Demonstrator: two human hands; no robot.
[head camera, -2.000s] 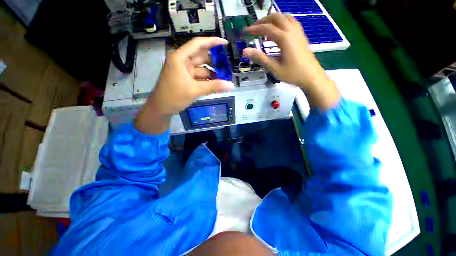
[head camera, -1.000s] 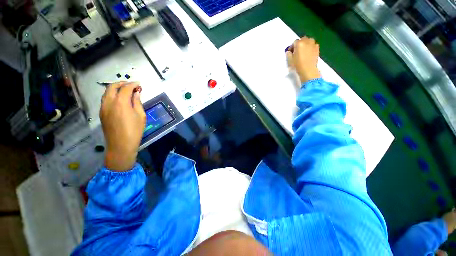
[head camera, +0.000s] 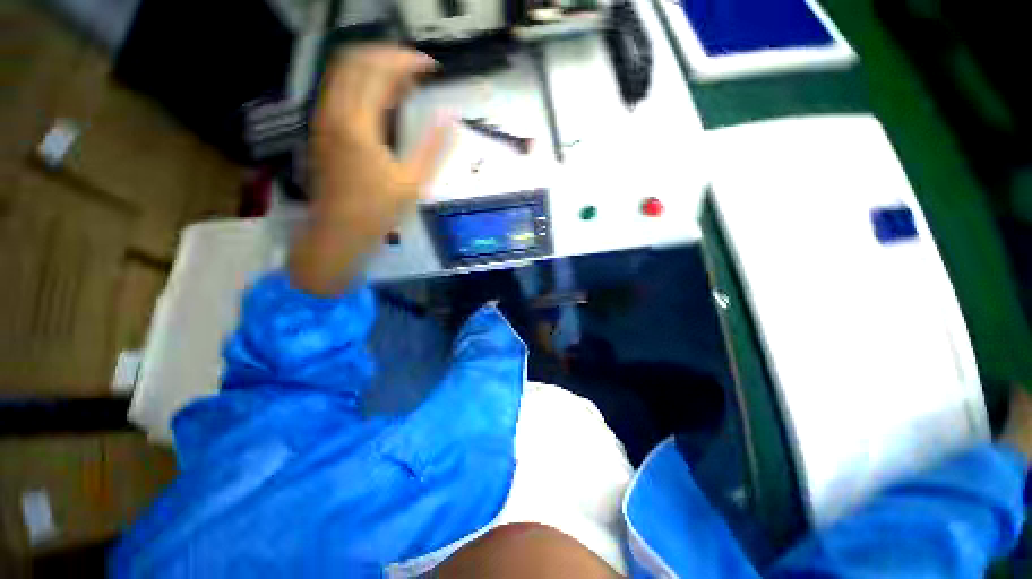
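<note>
My left hand (head camera: 360, 164) is blurred, with thumb and fingers apart and nothing seen in it, over the left part of the white machine (head camera: 611, 136). My right hand (head camera: 1021, 421) is at the far right edge, mostly cut off; what it holds is hidden. A blue plastic part (head camera: 894, 223) lies alone on the white board (head camera: 832, 294), near its upper right edge. A thin dark tool with a reddish end (head camera: 496, 134) lies on the machine top, right of my left hand.
The touch screen (head camera: 489, 230), green button (head camera: 587, 212) and red button (head camera: 652, 207) are on the front panel. A black cable chain (head camera: 629, 54) is behind. A tray of blue parts (head camera: 764, 25) is at upper right. A whitish pile (head camera: 187, 322) and cartons (head camera: 68, 260) are at left.
My left hand has opened and moved off the tool's red end. My right hand has left the white board for the far right edge; a blue part now shows on the board.
</note>
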